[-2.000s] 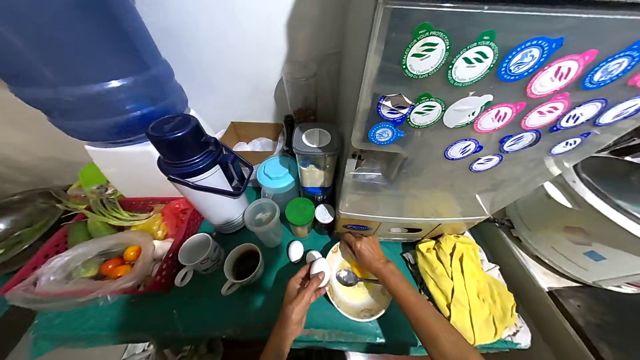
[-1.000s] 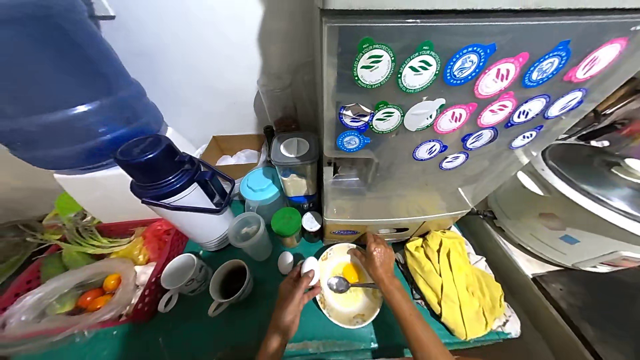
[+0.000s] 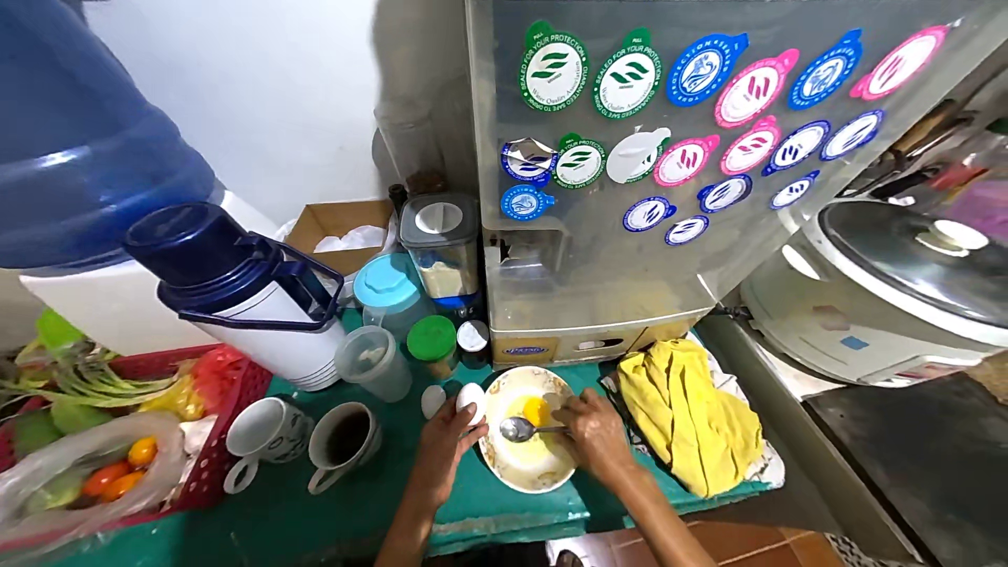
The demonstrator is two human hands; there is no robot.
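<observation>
A white egg point(image 3: 471, 402) is held in the fingers of my left hand point(image 3: 442, 449), at the left rim of a patterned bowl point(image 3: 526, 472). Inside the bowl lies a raw egg yolk point(image 3: 537, 411) in clear egg white. My right hand point(image 3: 594, 435) grips the handle of a metal spoon point(image 3: 517, 429), whose round end is over the bowl beside the yolk. Another white egg point(image 3: 432, 402) rests on the green-covered table just left of my left hand. Part of the bowl's right rim is hidden by my right hand.
Left of my hands are a mug of dark liquid point(image 3: 346, 441), another mug point(image 3: 264, 431), a vacuum flask point(image 3: 268, 323) and a red basket point(image 3: 228, 441). Behind stand a plastic cup point(image 3: 374, 366), a green-lidded jar point(image 3: 432, 340) and a refrigerator point(image 3: 598, 291). A yellow cloth point(image 3: 689, 417) lies right.
Two seconds ago my right hand was at the bowl's upper edge; it has since come down to the spoon's handle at the right side. The left hand keeps hold of an egg. The view has shifted.
</observation>
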